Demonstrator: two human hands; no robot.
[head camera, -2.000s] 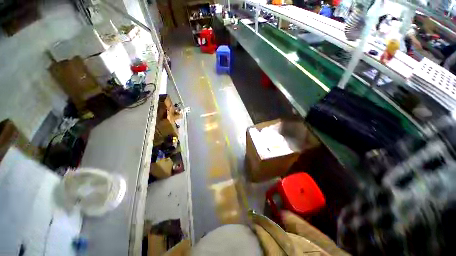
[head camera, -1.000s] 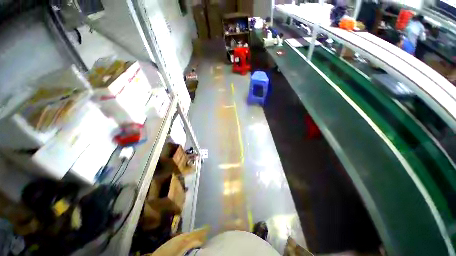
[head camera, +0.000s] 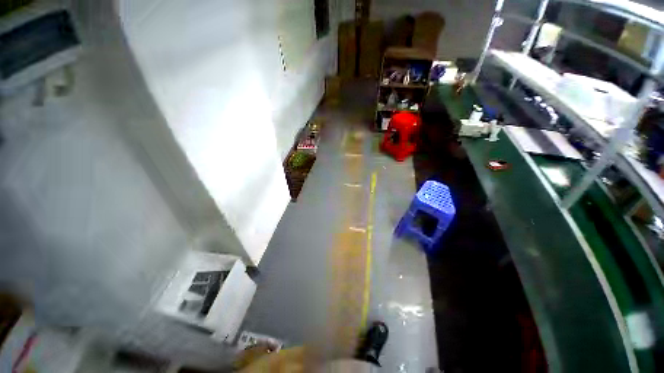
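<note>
Neither of my hands can be made out. A blurred tan shape, perhaps my sleeve (head camera: 280, 361), is cut off by the bottom edge. My dark shoe (head camera: 375, 342) shows on the grey floor (head camera: 291, 291) beside the yellow line. A blue plastic stool (head camera: 429, 213) stands ahead on the right, near the dark-green bench (head camera: 502, 197). A white box (head camera: 231, 297) with dark, flat items inside stands at the lower left.
A white pillar (head camera: 211, 138) borders the aisle on the left. A red stool (head camera: 402, 135) stands before a shelf rack (head camera: 402, 86) at the far end. A white tray or sheet (head camera: 542, 142) lies on the bench at the right, below a raised white shelf.
The view has moved forward along the aisle. The blue stool and rack appear nearer, and the left workbench with its cartons has mostly left the picture. The pillar now fills the left side.
</note>
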